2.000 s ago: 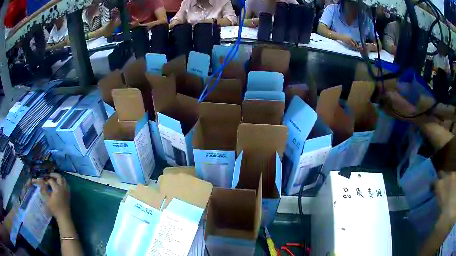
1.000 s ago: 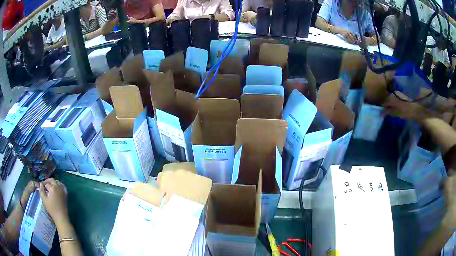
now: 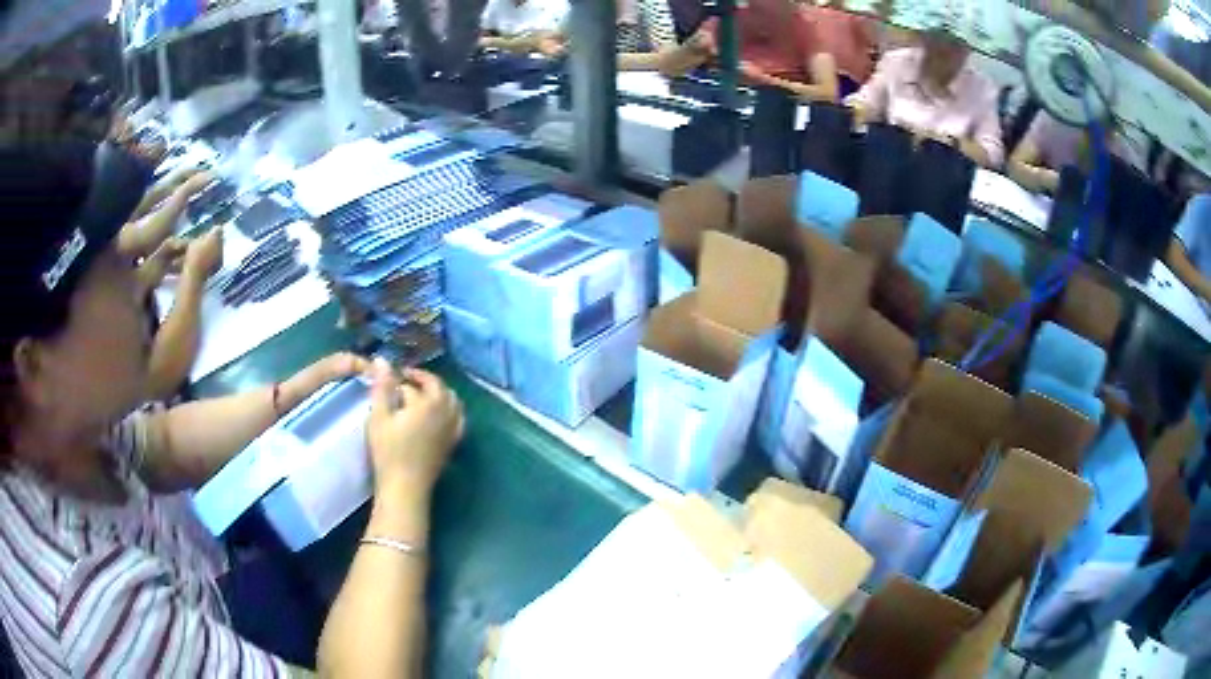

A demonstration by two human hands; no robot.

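Neither of my hands is in the picture. Nearest in front of me, a stack of flat cartons (image 3: 664, 597) lies at the bottom edge, its top face washed out white, with brown flaps at its far end. Just right of it, an open box (image 3: 910, 634) with a brown inside is cut off by the bottom edge. Beyond stand several rows of erected retail boxes (image 3: 691, 414), open-topped, light blue and white, with raised brown or blue flaps.
At left, a seated person (image 3: 120, 570) in a striped top and dark cap holds a carton (image 3: 319, 464). Closed boxes (image 3: 565, 295) and a tall carton pile (image 3: 412, 199) stand beyond. Blue cables (image 3: 1036, 299) hang at right. Workers sit across the line.
The view has swung left, bringing the neighbour's head and body into the picture. The neighbour's carton now looks opened out into a box. The red handles and right-hand arms have left the picture.
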